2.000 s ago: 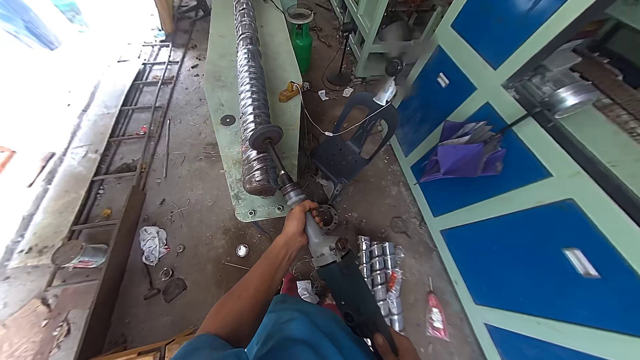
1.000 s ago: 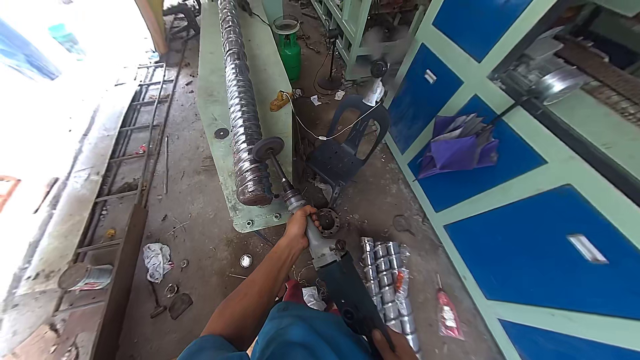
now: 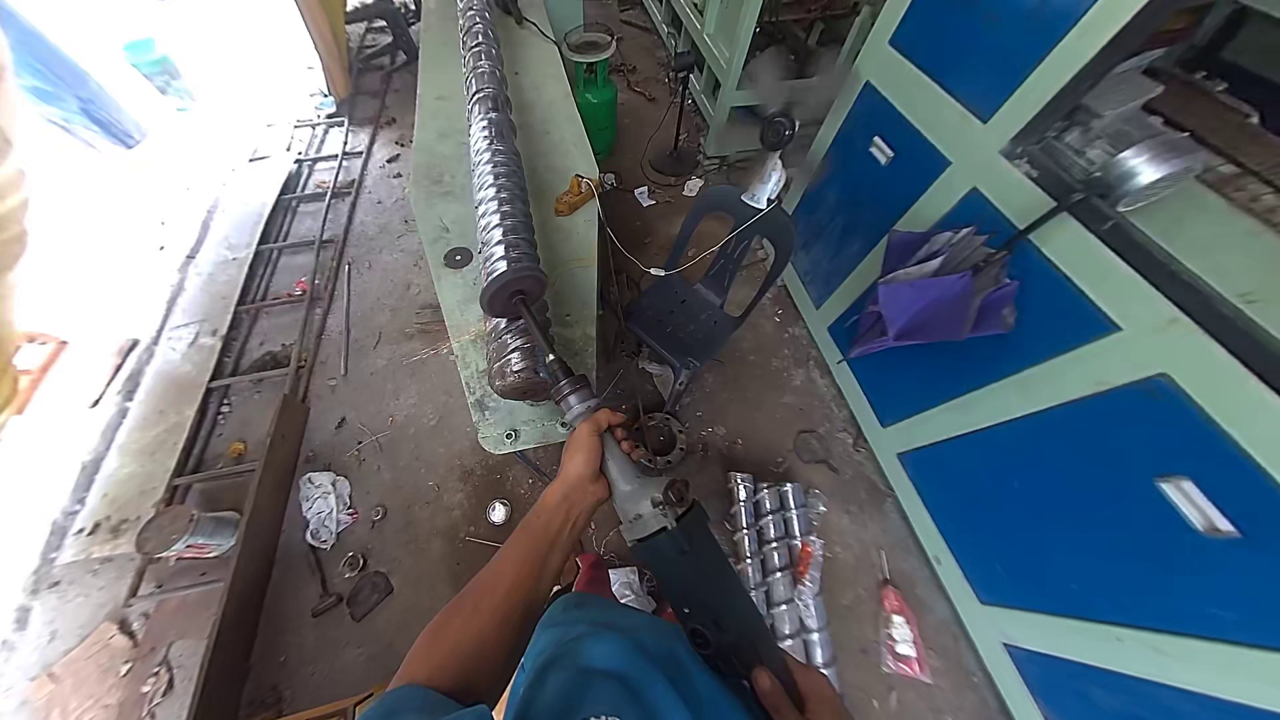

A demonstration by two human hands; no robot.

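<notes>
A long straight grinder (image 3: 690,590) with a dark body and grey metal neck runs diagonally from my lap. My left hand (image 3: 595,450) is wrapped around its neck, and my right hand (image 3: 800,690) grips the rear end at the bottom edge. The round grinding wheel (image 3: 514,292) on its shaft lies against, or just over, a long shiny metal screw shaft (image 3: 497,170) with spiral flights. That screw lies lengthwise on a pale green metal table (image 3: 555,120). Faint sparks show left of the wheel. The lower part of my right hand is cut off by the frame.
A dark plastic chair (image 3: 690,310) and a flanged metal ring (image 3: 660,440) are right of the table. Shorter metal screws (image 3: 780,560) lie on the floor. Blue-and-green cabinets (image 3: 1090,510) line the right. A ladder (image 3: 270,300) lies left. A green gas cylinder (image 3: 595,105) stands behind.
The grinding wheel has moved up along the screw, away from its near end, compared with one second ago. Both hands have kept hold of the grinder.
</notes>
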